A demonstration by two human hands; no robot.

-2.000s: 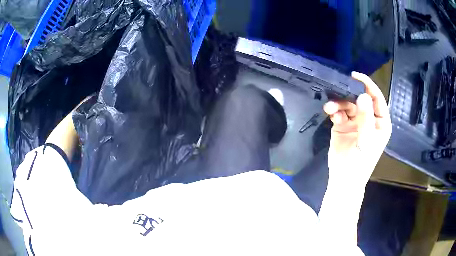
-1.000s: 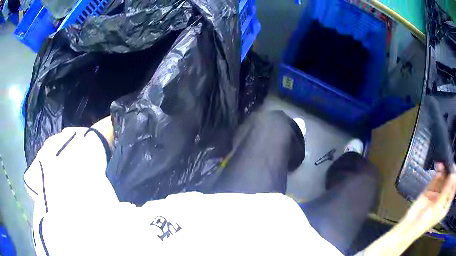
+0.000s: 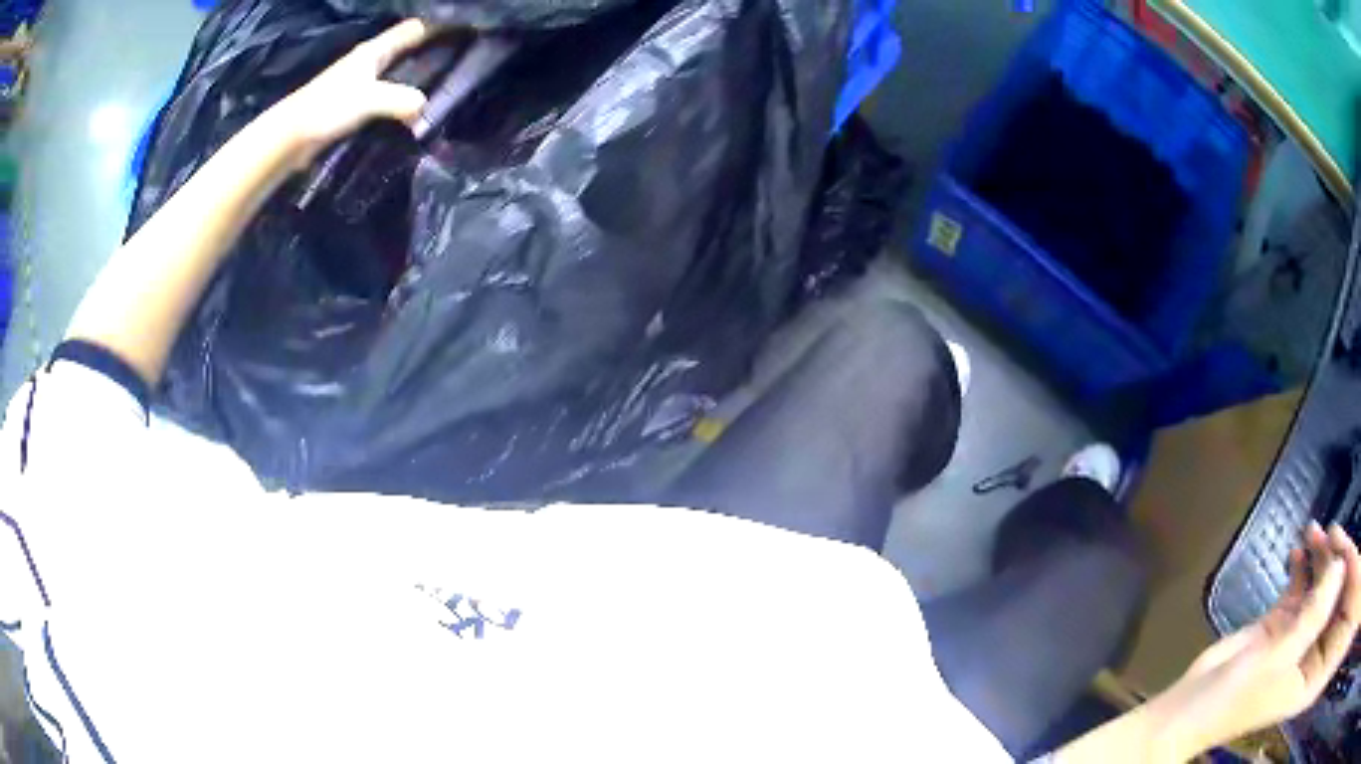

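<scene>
My left hand (image 3: 351, 97) is over the mouth of the black plastic bag (image 3: 597, 254), with thumb and forefinger apart. A dark narrow moulded part (image 3: 466, 82) lies at its fingertips; whether the fingers grip it is unclear. Another dark ribbed shape (image 3: 351, 179) shows below the hand inside the bag. My right hand (image 3: 1291, 649) is at the right edge, beside the black parts tray (image 3: 1261, 545), palm up, fingers slightly curled and apart, with no part seen in it. Dark parts in the tray are mostly cut off by the picture's edge.
A blue crate (image 3: 1030, 284) with dark contents stands on the floor ahead. A cardboard box (image 3: 1209, 493) is under the tray. A small dark object (image 3: 1008, 476) lies on the floor between the shoes. My knees are between bag and tray.
The black part in my right hand is no longer seen there; that hand has moved right to the tray. My left hand has come out from behind the bag's edge, up and forward.
</scene>
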